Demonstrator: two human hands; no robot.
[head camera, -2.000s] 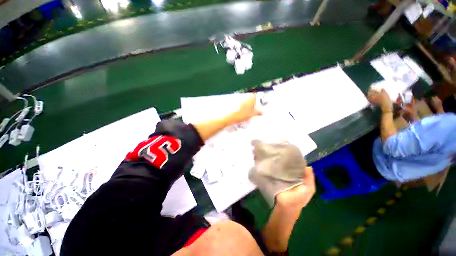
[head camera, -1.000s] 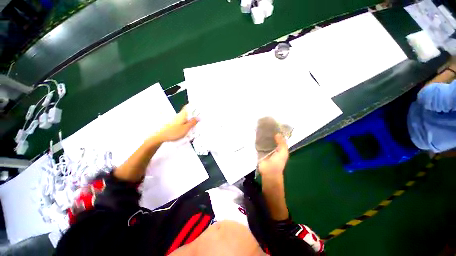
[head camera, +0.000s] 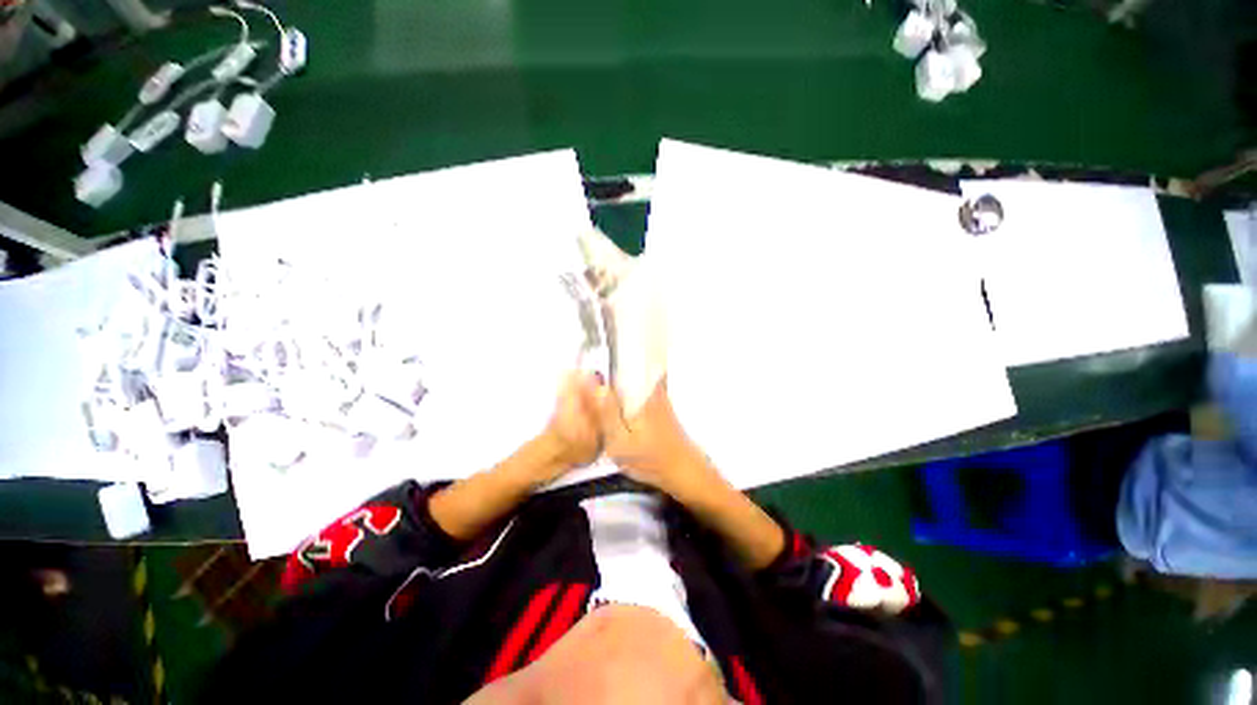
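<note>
My left hand (head camera: 579, 417) and my right hand (head camera: 642, 430) meet in front of my body, over the gap between two white sheets. A beige-grey cloth (head camera: 593, 314) shows blurred between my fingers, with a small white piece at its lower end. My left fingers are closed at that white piece; my right hand lies along the cloth. Exactly what each hand grips is partly hidden and blurred. A tangled pile of white adapters and cords (head camera: 297, 372) lies on the left-hand sheet (head camera: 483, 221).
White adapter groups lie on the green conveyor at upper left (head camera: 207, 124) and upper right (head camera: 943, 55). A round metal dish (head camera: 982, 214) stands at the right sheets' far edge. A blue stool (head camera: 999, 503) and a person's light-blue sleeve (head camera: 1172, 503) are at right.
The view has swung left. My hands, apart before, have come together with the cloth between them. The small white items between the sheets are no longer seen separately.
</note>
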